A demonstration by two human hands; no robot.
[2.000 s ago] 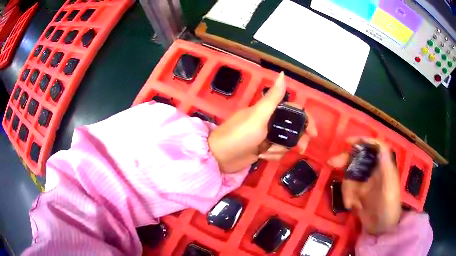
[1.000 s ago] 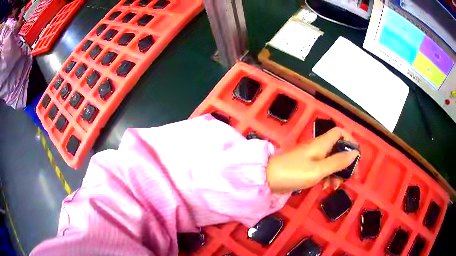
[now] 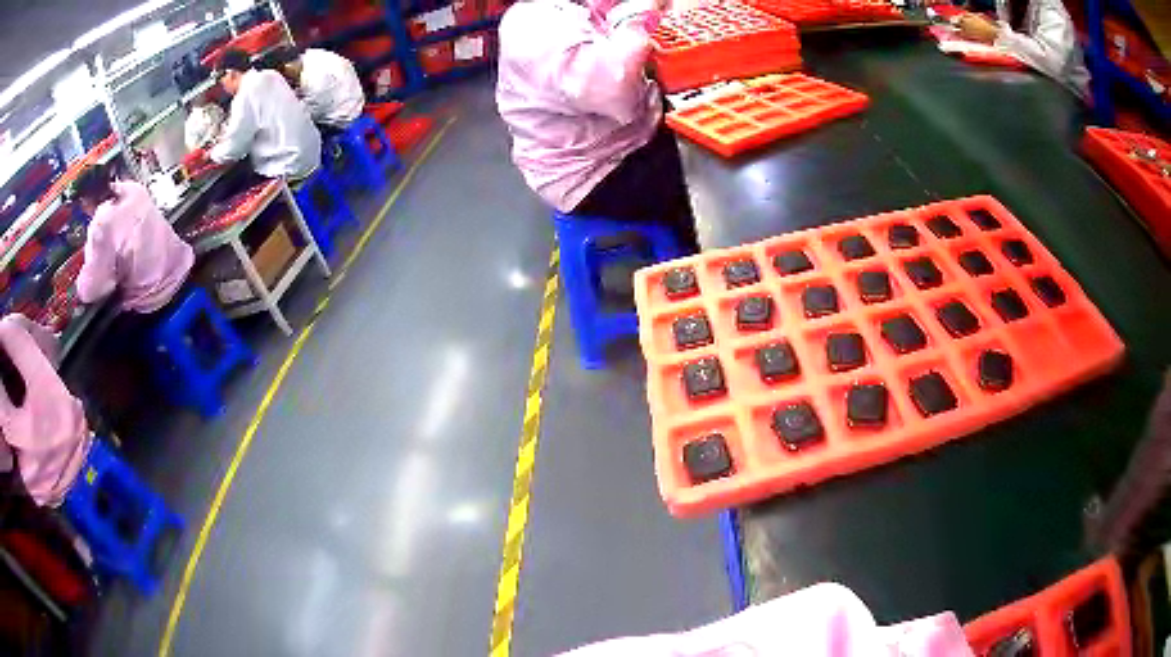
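Note:
A red-orange foam tray (image 3: 700, 490) lies on the dark green workbench, right of the middle. Its square pockets hold dark watch units such as this one (image 3: 708, 457), one to a pocket; at least one pocket near its right end is empty. Part of another red tray (image 3: 1047, 614) with dark watches shows at the bottom right. A pink sleeve of mine (image 3: 796, 629) shows at the bottom edge. Neither of my hands is visible.
A person in pink (image 3: 578, 96) is at the bench beyond the tray, by a blue stool (image 3: 604, 257). Stacked trays (image 3: 726, 64) and an empty-looking tray (image 3: 771, 113) lie there. Several seated people are at the left. Yellow lines (image 3: 524, 475) mark the floor.
The view has swung left, towards the side tray and the hall. The hand that held a watch over the near tray has left the picture.

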